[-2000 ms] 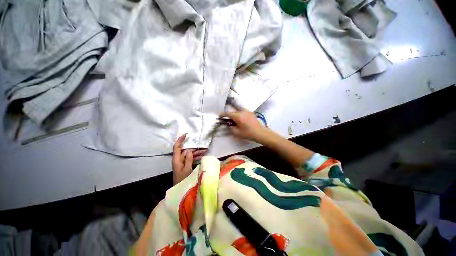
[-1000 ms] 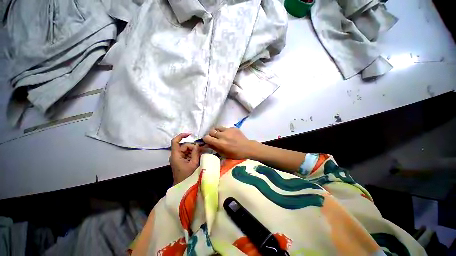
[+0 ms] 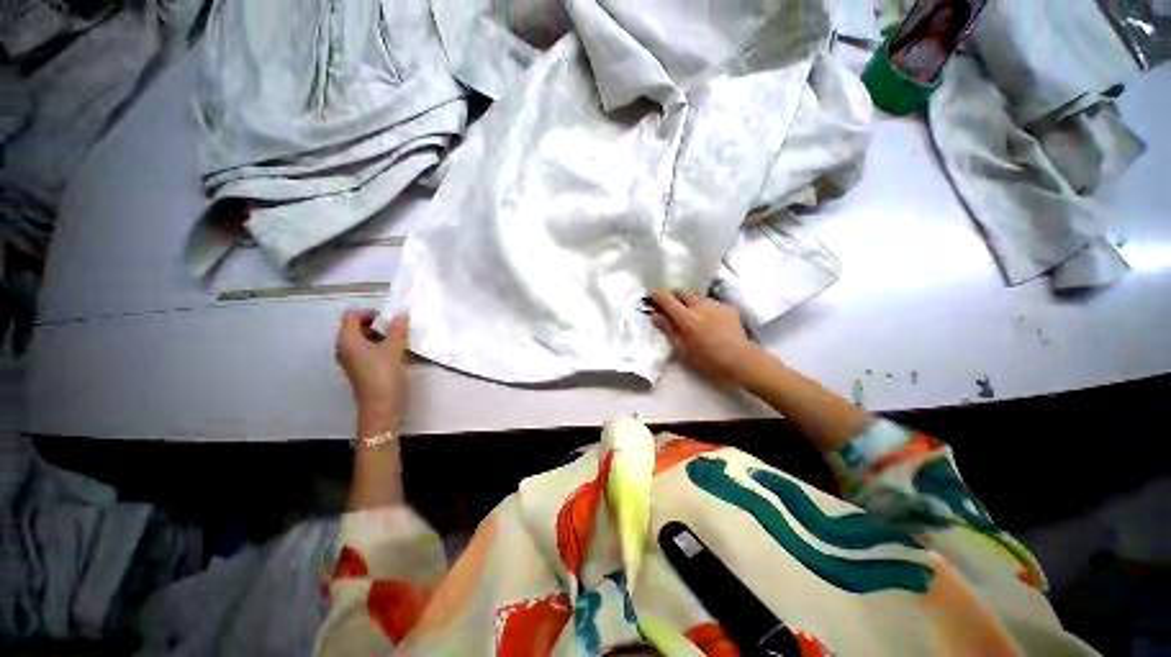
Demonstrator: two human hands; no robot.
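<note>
A pale grey-white garment (image 3: pixel 552 244) lies spread in front of me, its collar at the far side and its hem towards me. My left hand (image 3: pixel 374 357) pinches the hem's left corner between thumb and fingers. My right hand (image 3: pixel 704 336) rests on the garment near the lower front opening. The dark tip of the thread snips (image 3: pixel 651 304) shows at its fingertips; the rest is hidden by the hand. A sleeve end (image 3: pixel 786 267) lies just beyond the right hand.
Layered pale garments (image 3: pixel 334 141) lie at the left on the white table (image 3: pixel 231 379). More pale cloth (image 3: pixel 1027 154) lies at the right. A green ring (image 3: pixel 895 85) holds a lit smartphone (image 3: pixel 927 39) at the far right. Cloth (image 3: pixel 90 539) is heaped below the table at left.
My left hand has moved left from the front opening to the hem's corner. My right hand has moved up from the hem onto the garment. The view has shifted left, and the phone now shows.
</note>
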